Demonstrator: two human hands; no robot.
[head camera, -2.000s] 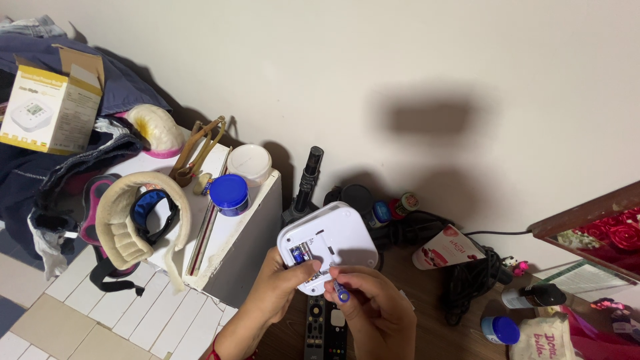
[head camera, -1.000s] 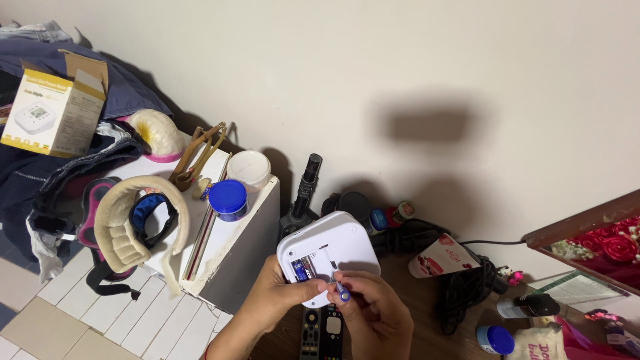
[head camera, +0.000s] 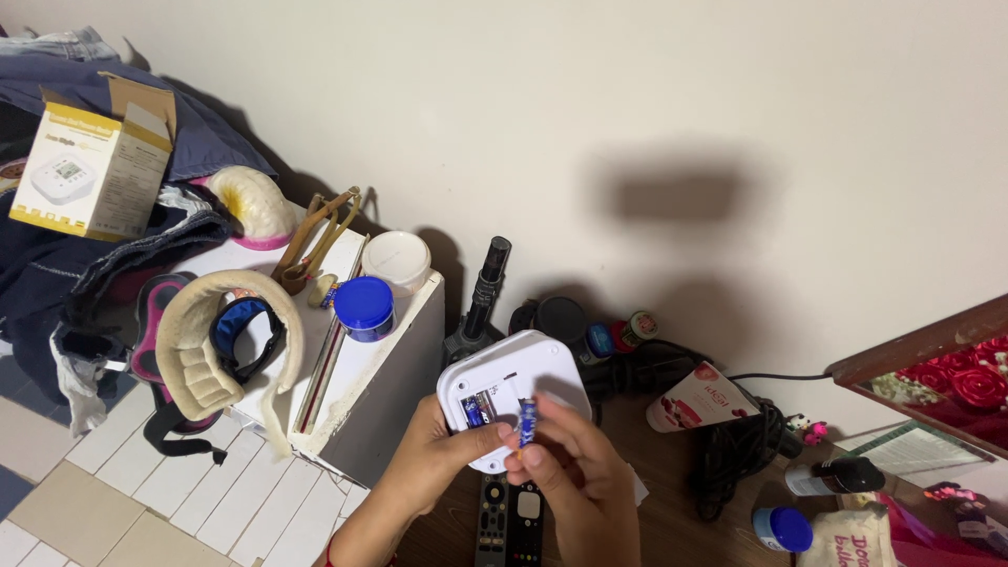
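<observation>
My left hand (head camera: 441, 449) grips the lower left of a white plastic monitor (head camera: 516, 374), its underside turned up and its battery bay uncovered. Blue batteries (head camera: 476, 410) lie at the left of the bay; how many is hard to tell. Between the thumb and fingers of my right hand (head camera: 579, 472) is a blue and orange battery (head camera: 526, 425), held over the bay's right part. The left thumb reaches across the bay, close to this battery's lower end, and hides part of the bay.
Two remote controls (head camera: 492, 520) lie below the monitor. To the left, a white cabinet (head camera: 378, 386) bears a blue-lidded jar (head camera: 364, 307), a white tub (head camera: 396, 262) and a beige neck brace (head camera: 185, 354). An open carton (head camera: 94, 169) sits on clothes. Right are a paper cup (head camera: 701, 398) and coiled black cable (head camera: 728, 465).
The battery in my right hand has turned more upright, so more of its side shows. My left thumb still lies across the monitor's underside.
</observation>
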